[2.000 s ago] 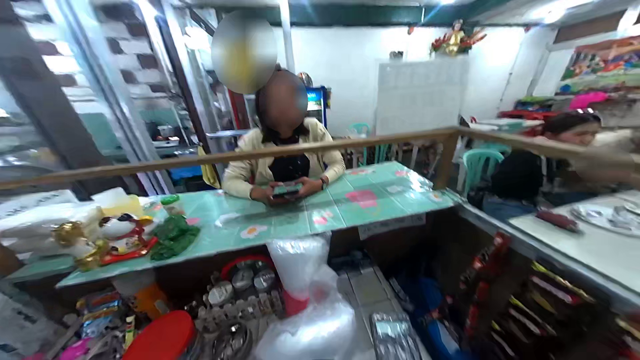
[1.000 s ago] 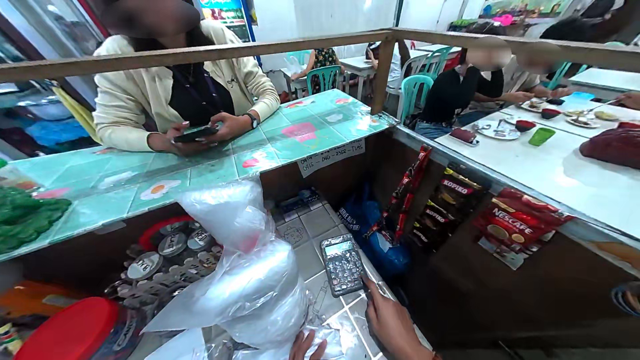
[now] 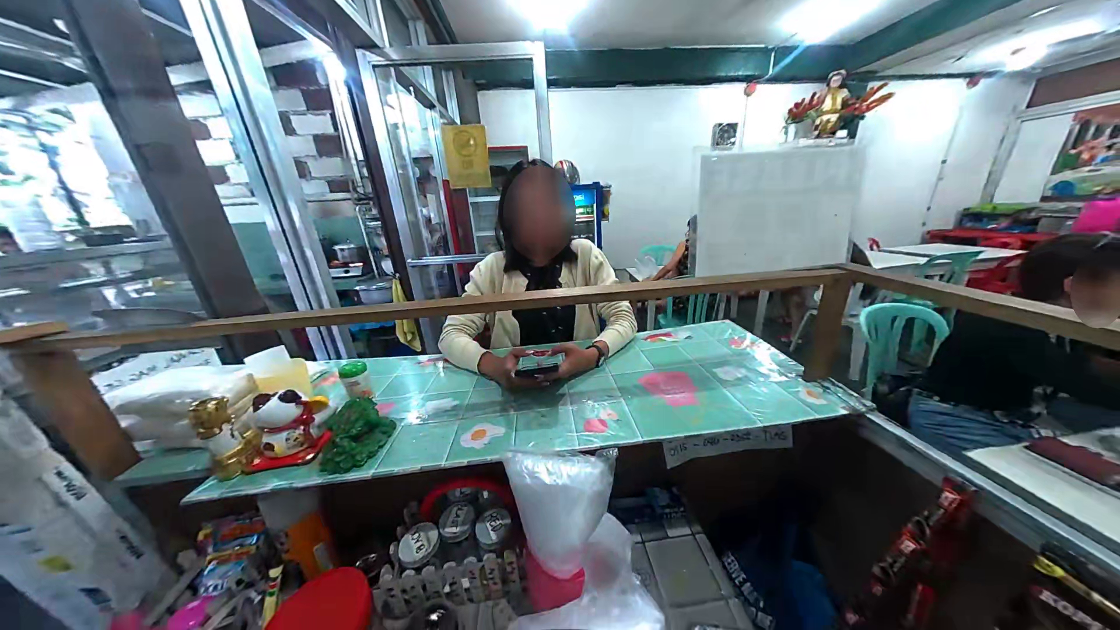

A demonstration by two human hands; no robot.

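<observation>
Neither of my hands shows in the head view. Across the counter sits a person in a cream cardigan [image 3: 604,271], holding a phone [image 3: 539,362] in both hands above the green tiled-pattern countertop cover [image 3: 560,429]. On its left part stand a lucky cat figurine [image 3: 284,424], a golden figurine [image 3: 220,433], a green figurine [image 3: 357,436] and a green-lidded container [image 3: 354,380]. Below the counter, a roll of clear plastic bags [image 3: 560,507] stands beside several round-lidded containers [image 3: 455,522]. A red lid [image 3: 324,602] is at the bottom edge.
A wooden rail [image 3: 437,308] runs above the counter to a post [image 3: 827,332]. Red sachet strips [image 3: 910,551] hang at the lower right. Another person in black [image 3: 989,367] sits by a table beyond, near a teal plastic chair [image 3: 901,337]. A whiteboard [image 3: 774,210] stands behind.
One second ago a hand touched a calculator on the lower tiled surface, with fingers of another at the bottom edge; both hands are now out of view. The view has swung up and left.
</observation>
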